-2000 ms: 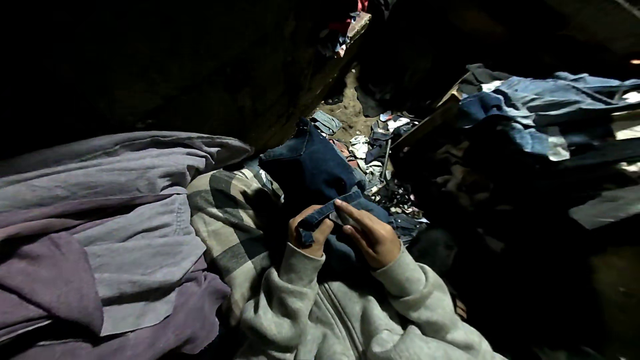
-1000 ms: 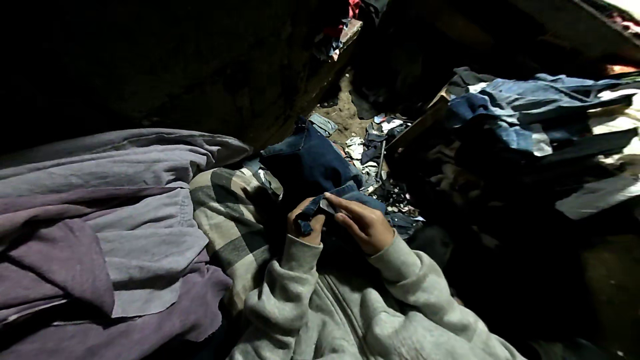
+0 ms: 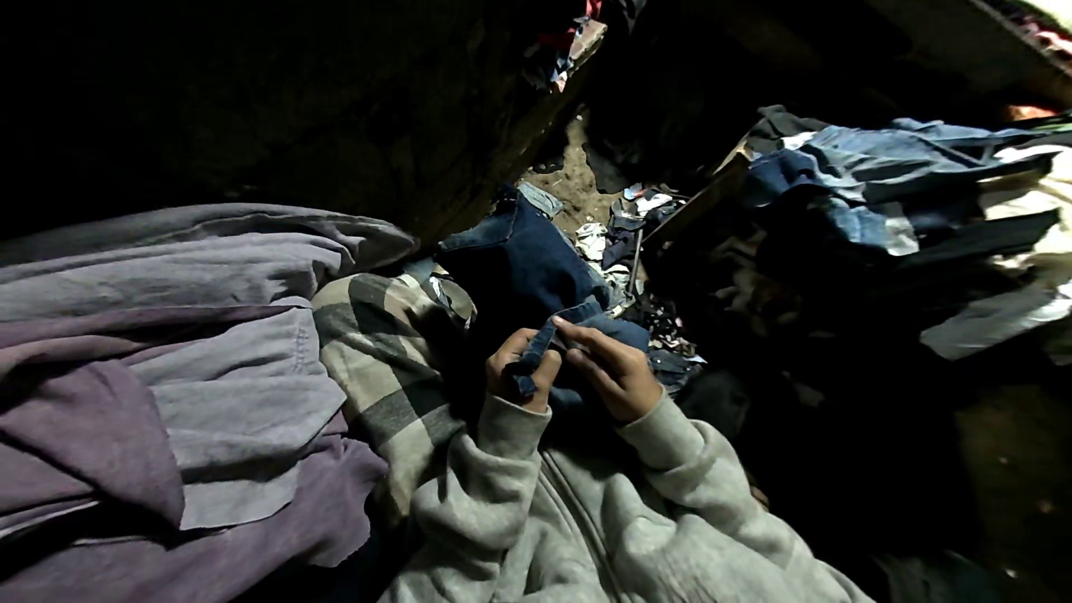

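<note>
A dark blue denim garment (image 3: pixel 536 260) lies in front of me and reaches up to my hands, its narrow edge pinched between them. Thumb and fingers of my left hand (image 3: pixel 525 368) are closed on the end of this edge, which sticks out below the thumb. Close on its right, my right hand (image 3: pixel 615 368) grips the same edge a little farther up, index fingertip on top. Whether the edge is a waistband or a hem I cannot tell. Both sleeves are light grey. Beside the denim, a black and cream checked cloth (image 3: pixel 385 360) is spread on the left.
Grey and purple cloths (image 3: pixel 243 402) are heaped at the left. Fabric scraps (image 3: pixel 624 243) litter the ground beyond the denim. On the right, blue jeans pieces (image 3: pixel 888 159) and pale cloths (image 3: pixel 1005 310) form a pile. A dark wall-like surface stands at upper left; much is in deep shadow.
Both hands have stayed on the denim while the fingers shifted along its edge. My right index finger now lies straighter over the strip than two seconds ago.
</note>
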